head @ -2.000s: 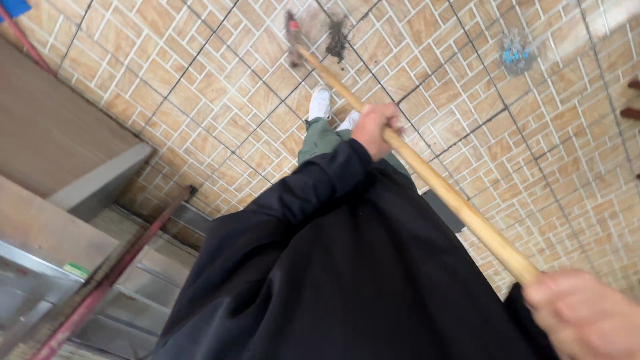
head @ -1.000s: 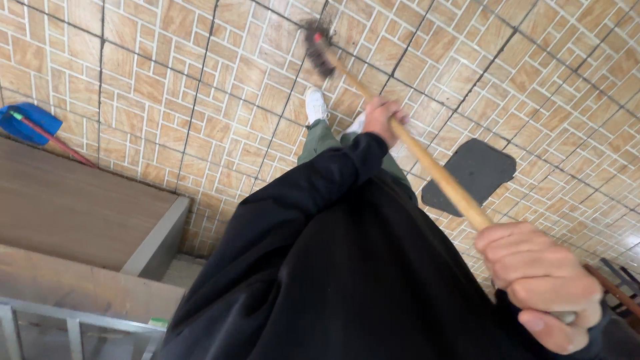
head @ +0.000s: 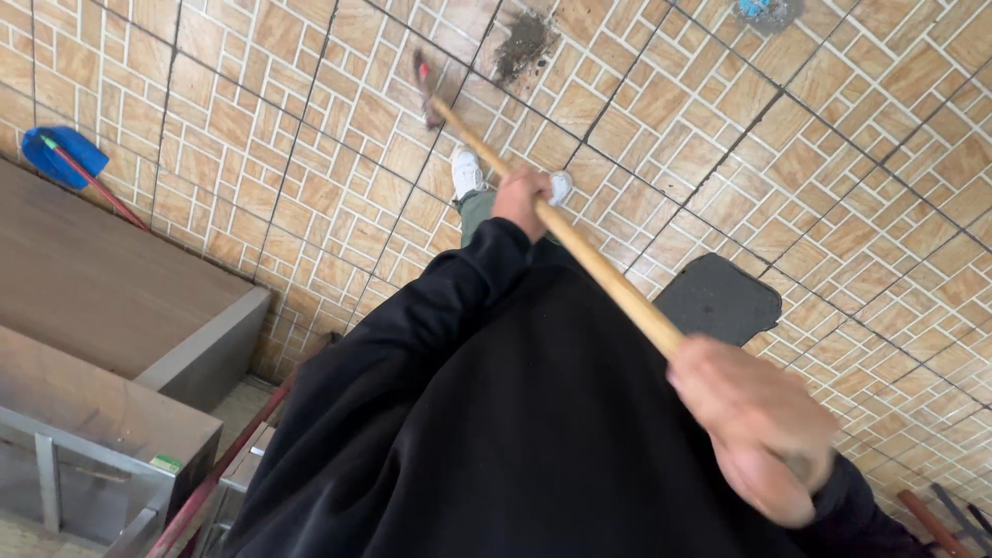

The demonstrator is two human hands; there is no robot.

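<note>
A broom or brush with a long wooden handle [head: 612, 283] runs diagonally across the view. My left hand [head: 523, 200] is closed around the handle's middle, near my waist. Nearer its end, at lower right, my right hand [head: 752, 422] grips it, somewhat blurred. The blurred broom head [head: 426, 87], dark with a red spot, is on the tiled floor ahead of my white shoes [head: 467, 172]. To the right of the head lies a pile of dark dirt [head: 525, 45].
A dark grey mat [head: 717, 301] lies on the floor at right. At left are a blue dustpan-like piece [head: 66, 157] beside a red pole, a brown cabinet or bench [head: 101, 271] and a metal frame [head: 48, 480]. A light blue object [head: 756, 8] is at the top right.
The broom head was at the dirt one second ago and is now to its left, apart from it. Both hands have stayed on the handle.
</note>
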